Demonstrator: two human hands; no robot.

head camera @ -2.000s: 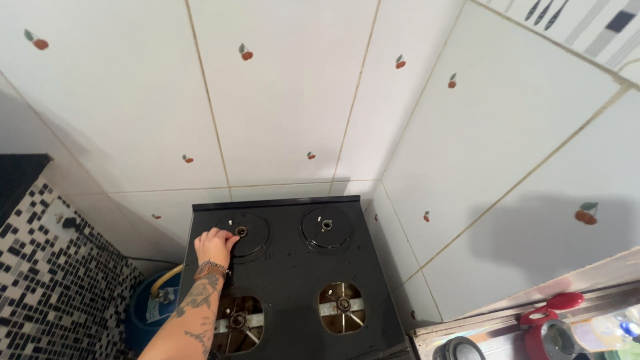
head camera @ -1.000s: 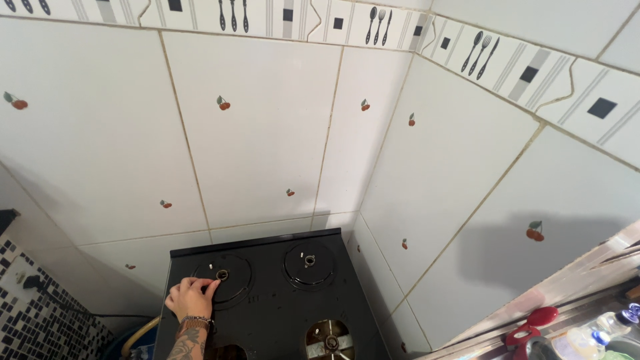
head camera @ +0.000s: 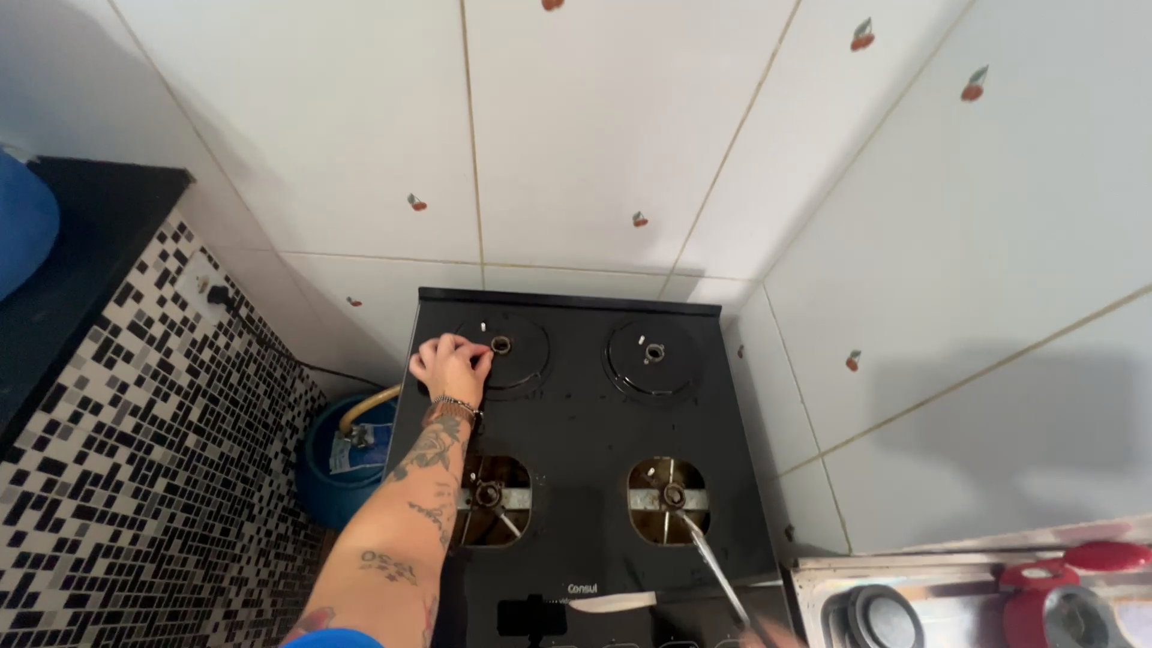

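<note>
My left hand (head camera: 453,364) rests on the black stove top (head camera: 576,423), its fingertips pinched at the left edge of the back left burner mount (head camera: 501,345); whether something small is between them cannot be told. At the bottom edge, my right hand (head camera: 772,633) is blurred and partly cut off, closed on a long thin metal tool (head camera: 715,567) whose tip points into the front right burner opening (head camera: 670,500). The back right burner mount (head camera: 655,354) is uncovered. My left forearm partly covers the front left burner opening (head camera: 495,500). A knife blade (head camera: 615,601) lies near the front.
On the left, a blue gas cylinder (head camera: 337,495) with a yellowish hose (head camera: 369,405) stands beside a mosaic-tiled counter side (head camera: 180,387). A power plug (head camera: 218,294) is in its outlet. White tiled walls (head camera: 576,135) enclose the stove. Right: a metal sink (head camera: 814,585) with red items (head camera: 1035,585).
My right hand and the long metal tool have come into view at the front right. My left hand stays by the back left burner mount. The view has tilted down again.
</note>
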